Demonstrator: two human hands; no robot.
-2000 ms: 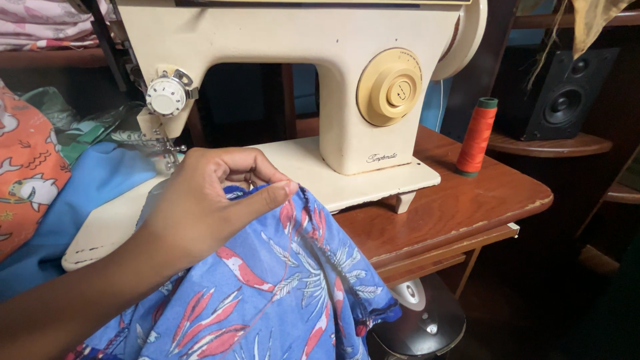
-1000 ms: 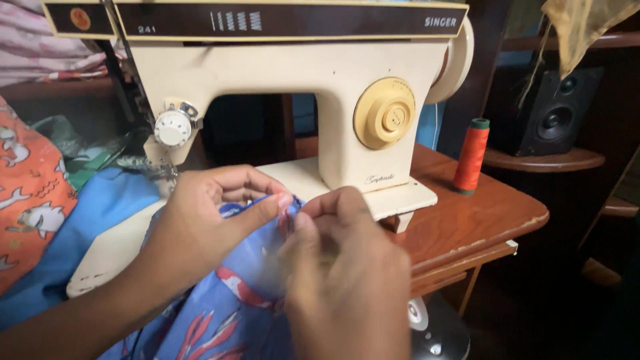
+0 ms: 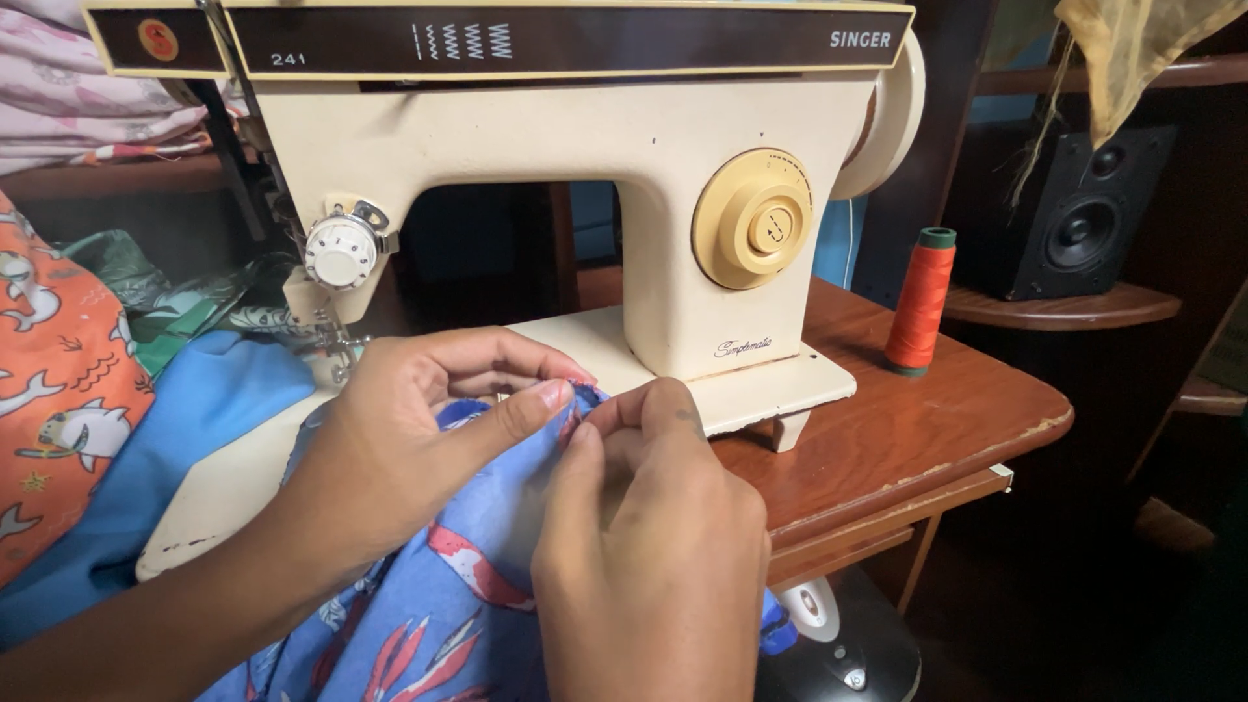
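Blue printed fabric (image 3: 487, 546) with red and white leaf shapes hangs from both hands in front of a cream Singer sewing machine (image 3: 546, 127). My left hand (image 3: 429, 419) pinches the fabric's dark-blue edge between thumb and fingertips, just right of the presser foot (image 3: 341, 361). Close beside it, my right hand (image 3: 653, 526) grips the same edge with thumb and index finger; its other fingers are curled and partly hidden. The fingertips of the two hands nearly meet. Whether anything small is held there cannot be made out.
A cone of orange thread (image 3: 920, 302) stands on the wooden sewing table (image 3: 936, 419), right of the machine. Orange shark-print fabric (image 3: 58, 390) and plain blue fabric (image 3: 205, 409) lie at the left. A black speaker (image 3: 1072, 219) sits on a shelf behind, and a dark rounded device (image 3: 868, 634) is below the table.
Two seconds ago only my left hand was in view, holding the fabric edge. My right hand has come in from below and taken hold of the edge beside it.
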